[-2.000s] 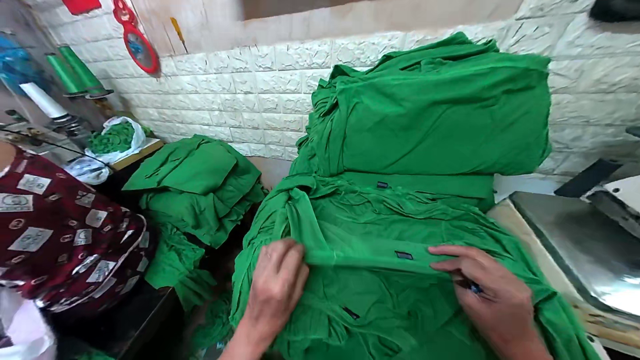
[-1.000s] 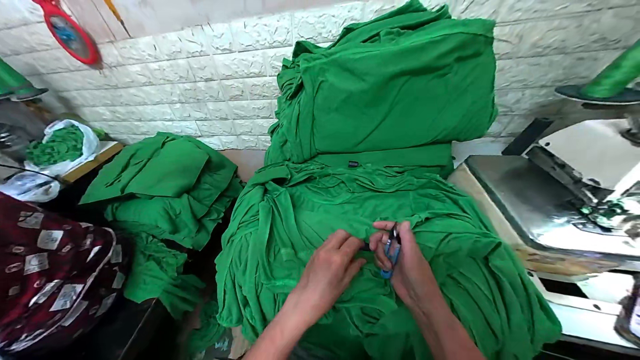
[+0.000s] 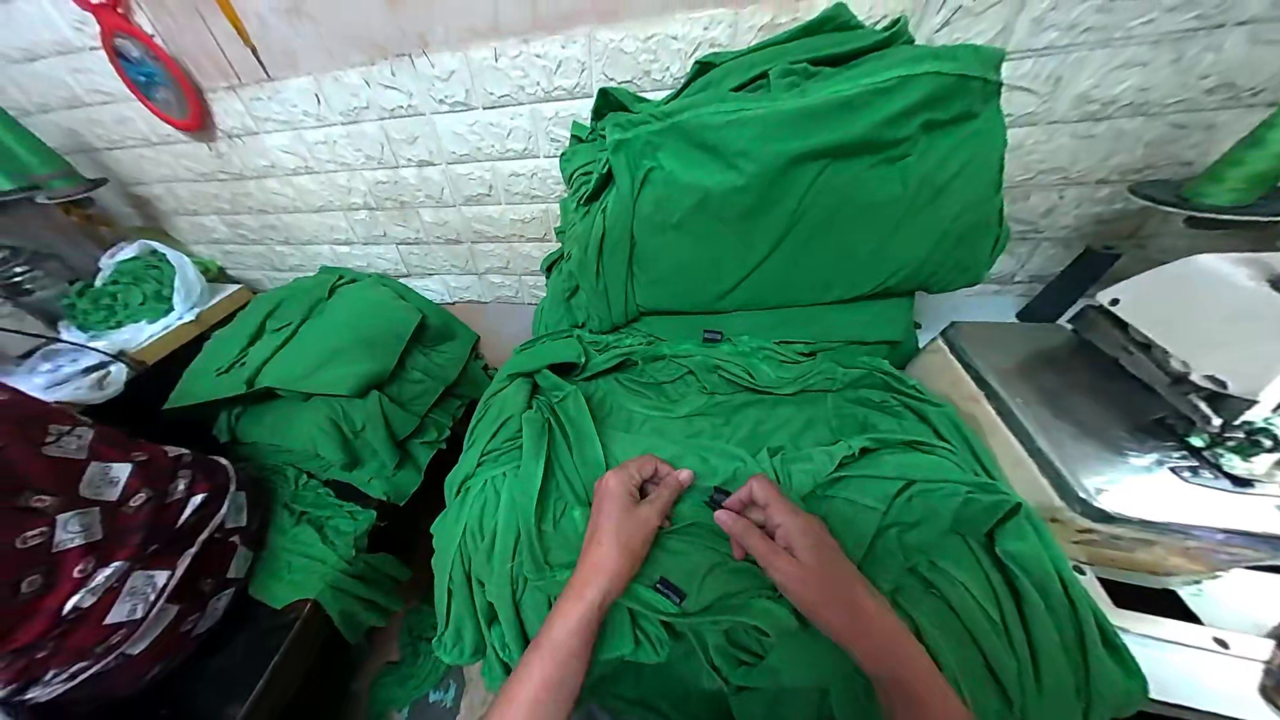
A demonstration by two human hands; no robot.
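Green knit garments [image 3: 720, 420] lie spread in a loose heap in front of me. Over the middle of the heap is my left hand [image 3: 640, 500], its thumb and index finger pinched together; whether cloth is between them I cannot tell. My right hand [image 3: 770, 525], just to its right, pinches a small dark fabric label [image 3: 718, 498]. Another dark label [image 3: 670, 591] lies on the green cloth below my hands, and a third label [image 3: 712, 337] shows at the heap's back edge. The scissors are not visible now.
Folded green fabric [image 3: 810, 190] is stacked behind the heap against the white brick wall [image 3: 440, 130]. An overlock sewing machine [image 3: 1190, 380] stands at right. More green pieces [image 3: 330, 350] are piled at left, near maroon patterned cloth [image 3: 110, 550] and a plastic bag of green scraps [image 3: 135, 290].
The blue-handled scissors that were in my right hand one second ago no longer show. My hands, close together then, are now slightly apart, and the right one has a dark label at its fingertips.
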